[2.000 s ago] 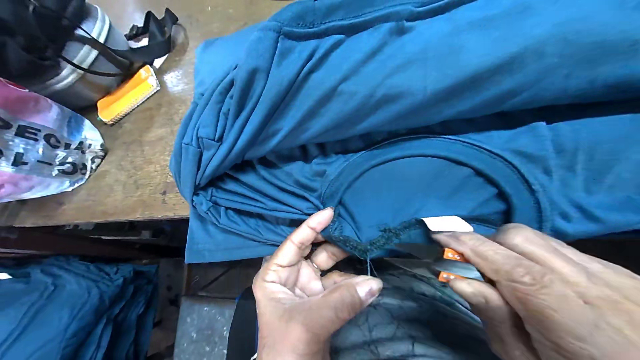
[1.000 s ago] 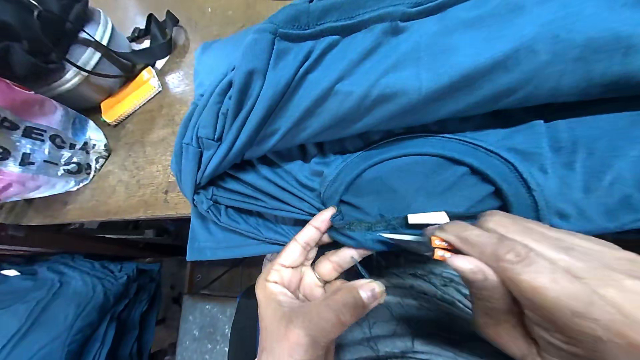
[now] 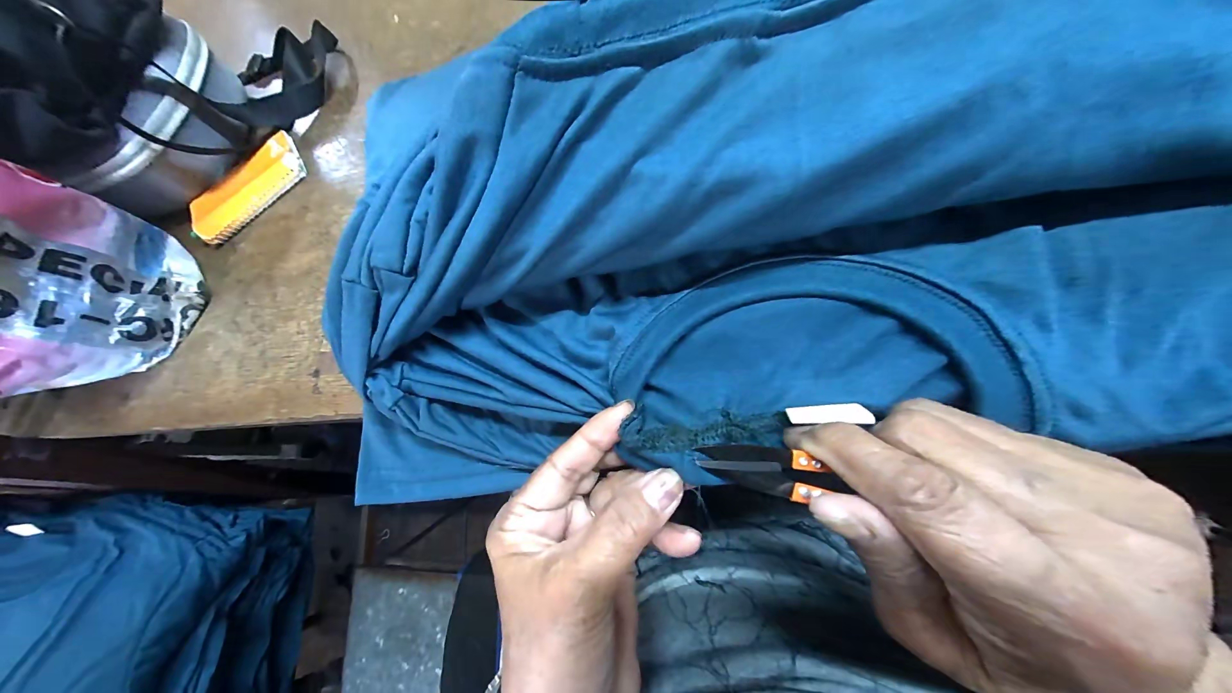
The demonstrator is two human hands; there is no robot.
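Observation:
A blue knit garment [image 3: 731,164] lies across the table, its round ribbed neckline [image 3: 828,289] nearest me. My right hand [image 3: 1001,520] grips small thread snips [image 3: 770,464] with orange handle parts. Their dark blades stand apart and point left, just below the overlocked seam [image 3: 703,431] of the neckline. Beside the right fingertips a white label [image 3: 830,414] sticks up from the seam. My left hand [image 3: 587,539] pinches the garment's edge at the seam's left end, the forefinger on the fabric and the thumb below it. A loose thread hangs near the left thumb.
On the wooden table [image 3: 279,327] at the left are a printed plastic bag [image 3: 87,289], an orange-yellow pad-like object [image 3: 248,191], and a grey container [image 3: 183,125] with black straps. Folded blue garments [image 3: 144,597] lie lower left. Dark patterned cloth [image 3: 741,597] is below my hands.
The seam was drawn down to a point two seconds ago and now runs nearly straight between my hands. The snips' blades, close together one second ago, now stand apart.

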